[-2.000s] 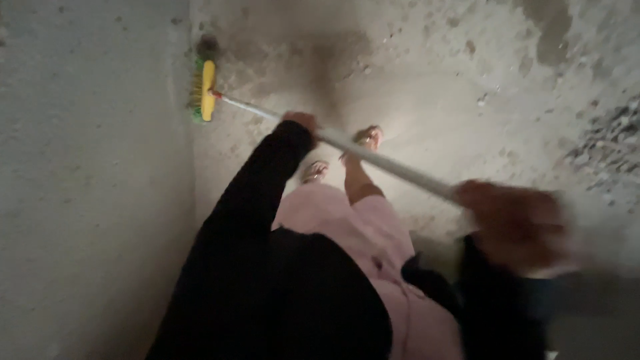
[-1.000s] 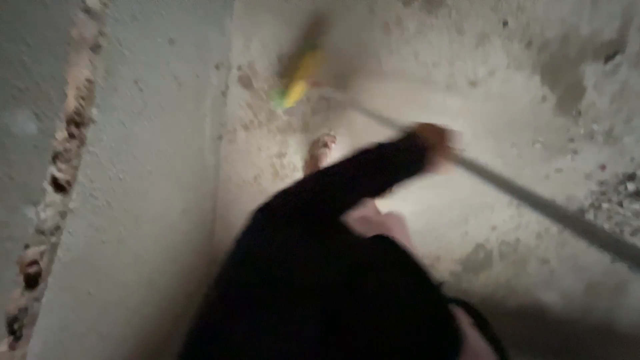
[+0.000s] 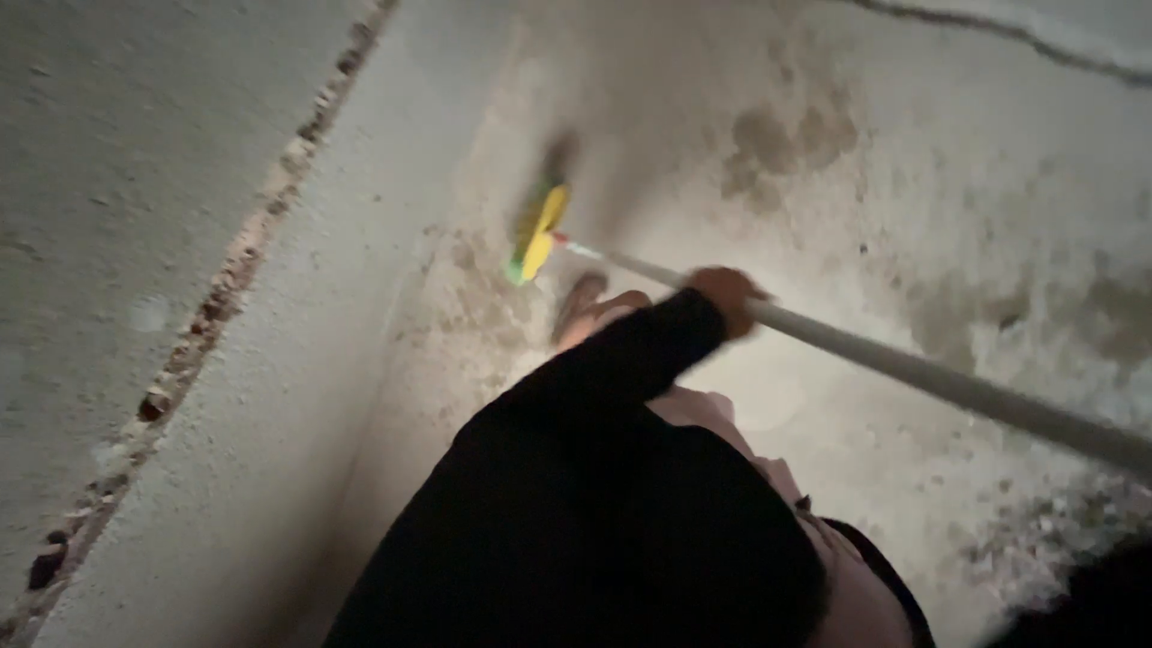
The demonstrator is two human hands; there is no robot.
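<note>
A push broom (image 3: 544, 232) with a yellow head and green bristles is at the floor near the foot of the wall, slightly blurred. Its long pale handle runs from a red-and-white joint down to the right and leaves the frame at the right edge. My left hand (image 3: 727, 301), in a black sleeve, is closed around the handle partway along. My right hand is outside the frame; a dark shape at the bottom right corner may be part of that arm. One of my feet (image 3: 580, 301) shows just below the broom head.
On the left rises a grey plastered wall (image 3: 297, 405) with a rough, broken groove (image 3: 216, 297) running diagonally. The concrete floor (image 3: 792, 396) has damp-looking patches. Loose rubble (image 3: 1044, 540) lies at the lower right, and a dark crack or cord (image 3: 1017, 34) crosses the top right.
Two seconds ago both hands showed on the handle; the right one has since left the frame. The broom head, earlier close against the wall, now stands a little away from it. The view has shifted.
</note>
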